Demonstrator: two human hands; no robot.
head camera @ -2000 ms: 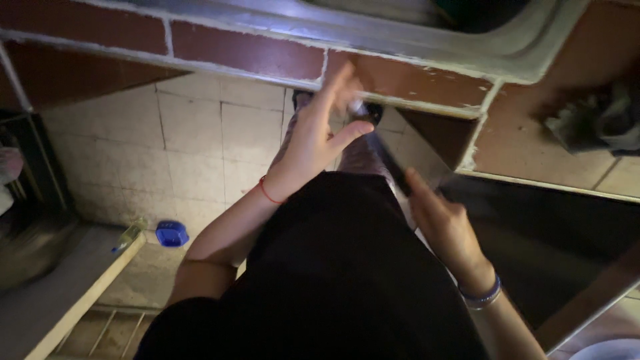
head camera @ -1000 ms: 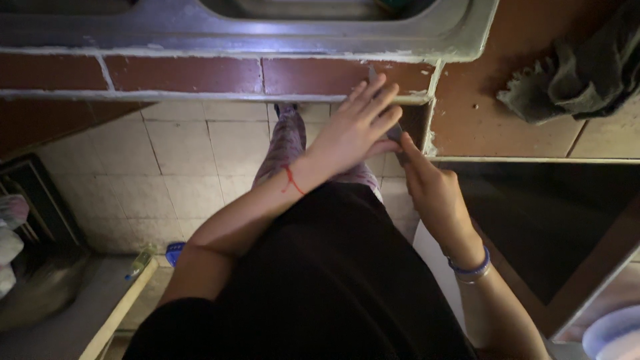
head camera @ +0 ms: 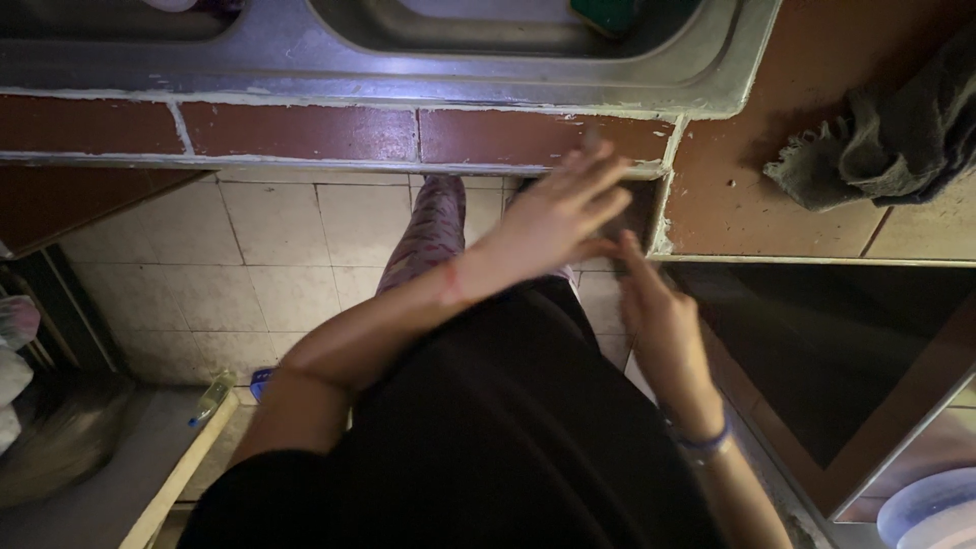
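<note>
My left hand, with a red string on the wrist, reaches over the strip of floor in front of the sink, fingers spread and blurred. Close by at its lower right is my right hand, wearing bracelets, its fingers curled at what appears to be a knife handle. Most of the blade is hidden behind my left hand; a blurred grey tip shows above the fingers. Whether my left hand touches the blade cannot be told. Both hands are near the brown tiled edge of the counter.
A steel double sink spans the top, a green item in its basin. A frayed grey cloth lies on the counter at right. Lower left are a plastic bottle and a blue container; a round translucent container is at lower right.
Two seconds ago the broad blade showed plainly between my hands; one second ago my left hand lay across it, as now. The view has shifted.
</note>
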